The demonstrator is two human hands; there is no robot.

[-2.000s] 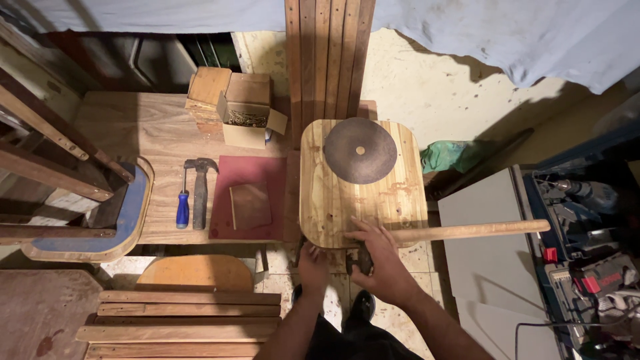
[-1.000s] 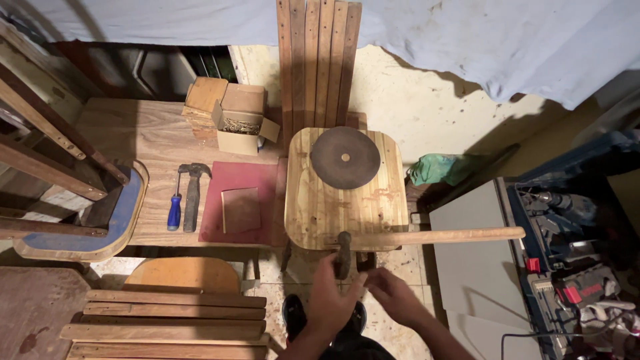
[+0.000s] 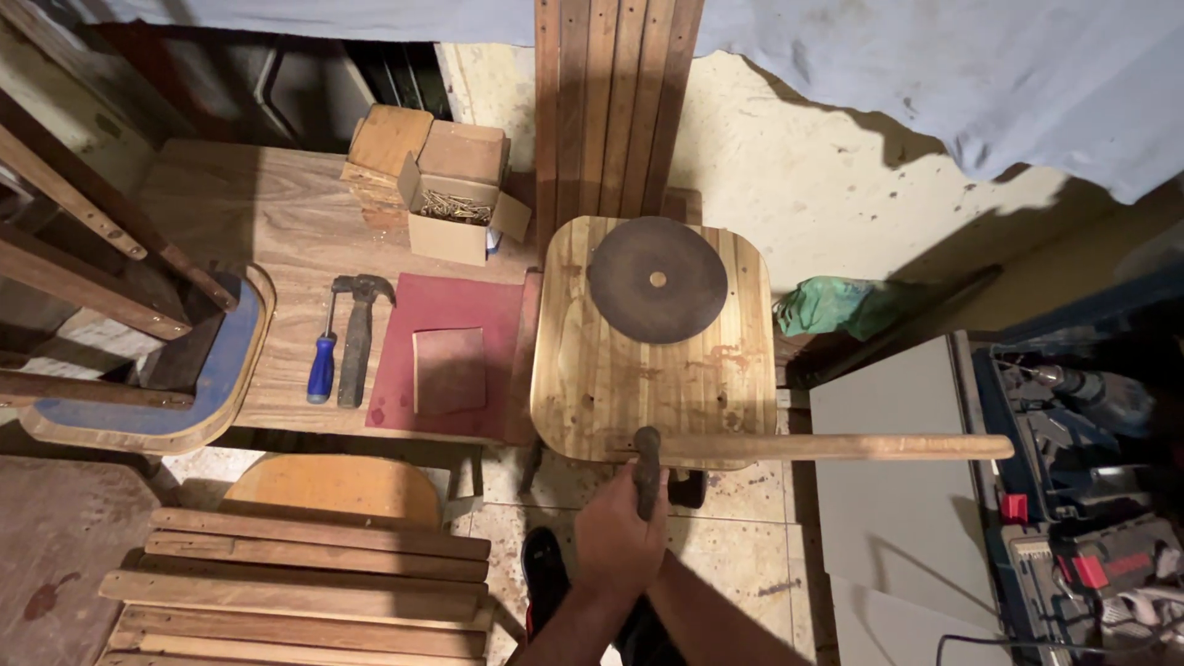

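A long-handled hammer lies with its wooden handle (image 3: pixel 832 448) across the front of a square wooden stool seat (image 3: pixel 647 388), its dark head (image 3: pixel 647 472) at the near edge. My left hand (image 3: pixel 612 532) is curled right below the head, at the seat's edge; its grip is partly hidden by the head. Against it, my right hand (image 3: pixel 659 541) is mostly hidden, with the forearm coming in from the right. A dark round disc (image 3: pixel 629 305) with a small centre hole lies on the far part of the seat.
On the wood-grain table to the left are a claw hammer (image 3: pixel 355 347), a blue-handled screwdriver (image 3: pixel 321 365), a red sheet (image 3: pixel 504 370), a sandpaper piece (image 3: pixel 449 370) and a carton of screws (image 3: pixel 449 236). Wooden slats (image 3: pixel 314 592) lie lower left; a toolbox (image 3: pixel 1013 472) stands right.
My right hand has left the hammer, where it rested two seconds ago, and is now tucked against my left hand. My left hand has moved up beside the hammer's head. The hammer remains on the seat.
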